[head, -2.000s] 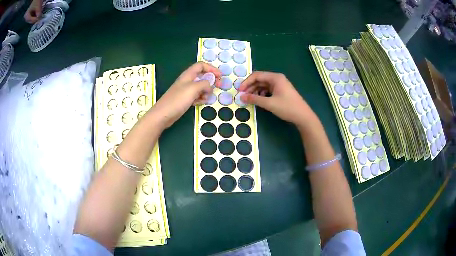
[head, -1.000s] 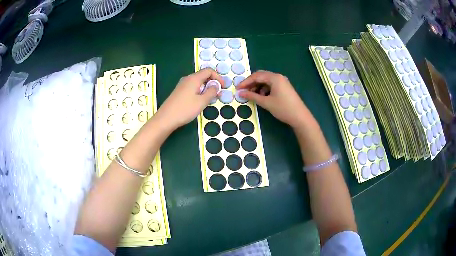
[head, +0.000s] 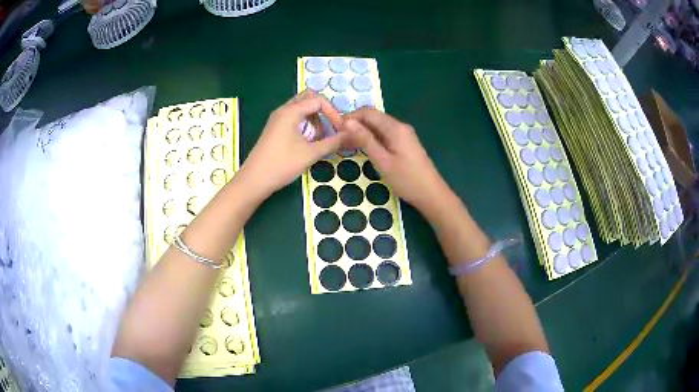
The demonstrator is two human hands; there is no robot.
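The cream-yellow adhesive sheet (head: 356,235) lies upright in front of me, with white discs (head: 339,83) in its upper rows and dark circles in its lower rows. My left hand (head: 300,138) is over the sheet's upper left part and holds white discs (head: 310,129) between its curled fingers. My right hand (head: 381,144) is over the sheet's upper right part, its fingertips together and touching my left fingertips. Whether a disc is between the right fingertips is hidden. The hands cover part of the disc rows.
A bulging clear bag of white discs (head: 73,230) lies at left, beside overlapping unfilled sheets (head: 195,170). Filled sheets (head: 536,168) and a thick leaning stack (head: 594,153) are at right, with a cardboard box (head: 672,138) beyond. Small white fans (head: 121,21) stand along the far side.
My right hand has moved left from the sheet's right column to meet my left hand. The sheet shifted slightly right and its lower end swung right earlier. The fans have moved right.
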